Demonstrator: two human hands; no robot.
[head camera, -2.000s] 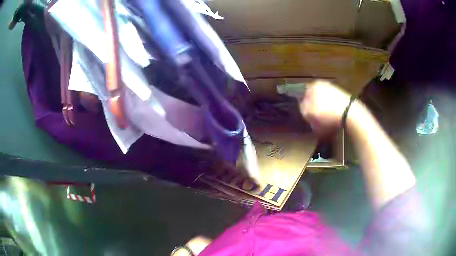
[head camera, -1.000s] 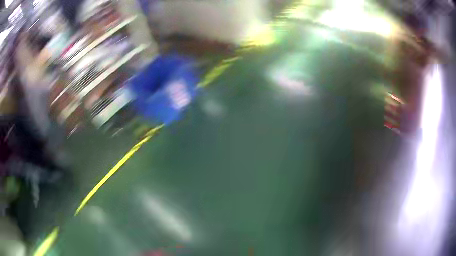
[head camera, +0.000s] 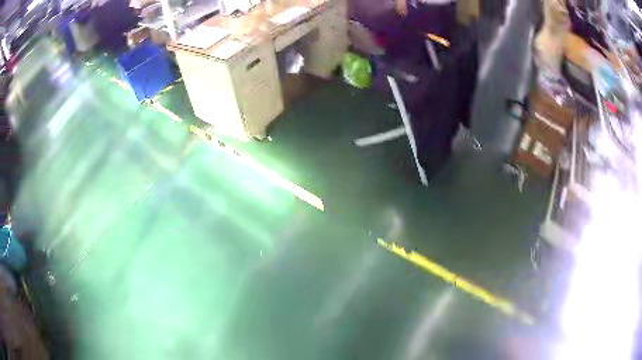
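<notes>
Neither of my hands is in the picture. Nearest in front of me is the green painted floor (head camera: 281, 281), blurred and shiny, with a broken yellow line (head camera: 450, 278) running across it. Beyond the line stands a tan desk (head camera: 225, 91) with papers (head camera: 202, 36) on its top. A folding chair (head camera: 408, 133) with grey crossed legs stands right of the desk, with dark cloth (head camera: 443, 84) over it.
A blue bin or box (head camera: 146, 70) stands left of the desk. A bright green bag (head camera: 357, 70) lies beside the desk. A brown printed carton (head camera: 544, 133) stands at the right, near blurred shelving or goods. Something turquoise (head camera: 10, 247) shows at the left edge.
The view has swung from the hanging garments and carton, past the blue box, to the desk and chair. My hands, seen two seconds ago, are out of the picture.
</notes>
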